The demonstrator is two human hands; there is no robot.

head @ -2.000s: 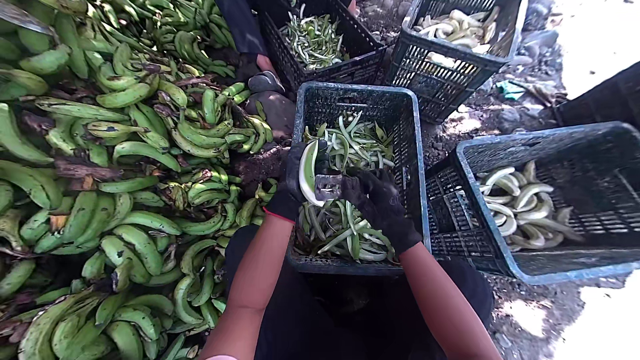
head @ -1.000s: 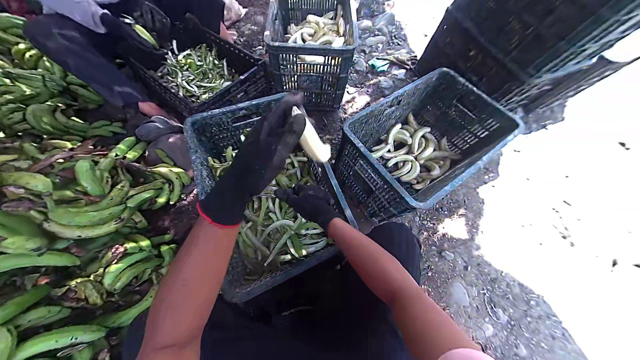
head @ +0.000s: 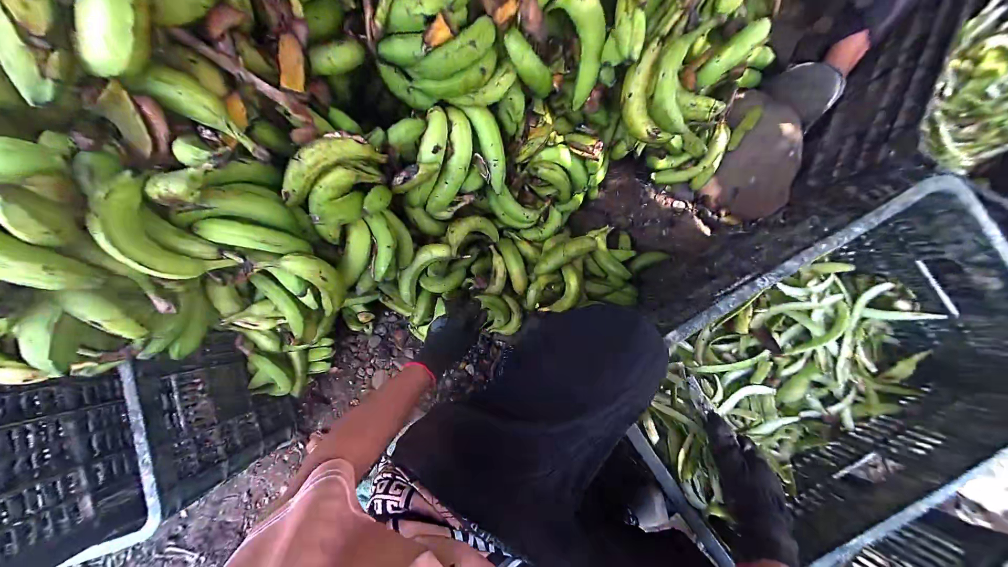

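My left hand [head: 453,339], in a dark glove with a red cuff edge, reaches to the lower edge of a heap of green plantains [head: 457,157]. Its fingers are dark against the fruit, so whether they hold a plantain is unclear. My right hand [head: 740,472], also in a dark glove, is low over the near side of a black plastic crate [head: 795,252] of peels. A thin tool, perhaps a knife [head: 697,394], points up from its fingers over the green and white plantain peels [head: 819,339].
Another dark crate [head: 142,441] stands at the lower left, beside gravel ground [head: 378,354]. My dark-clothed knee [head: 591,354] lies between my hands. At the upper right are a person's shoe [head: 803,90], a stone [head: 756,157] and a further crate of peels [head: 961,110].
The view has swung left to the plantain heap. My left hand, earlier raised with a peeled plantain over the crate, is now at the heap; that plantain is no longer seen in it.
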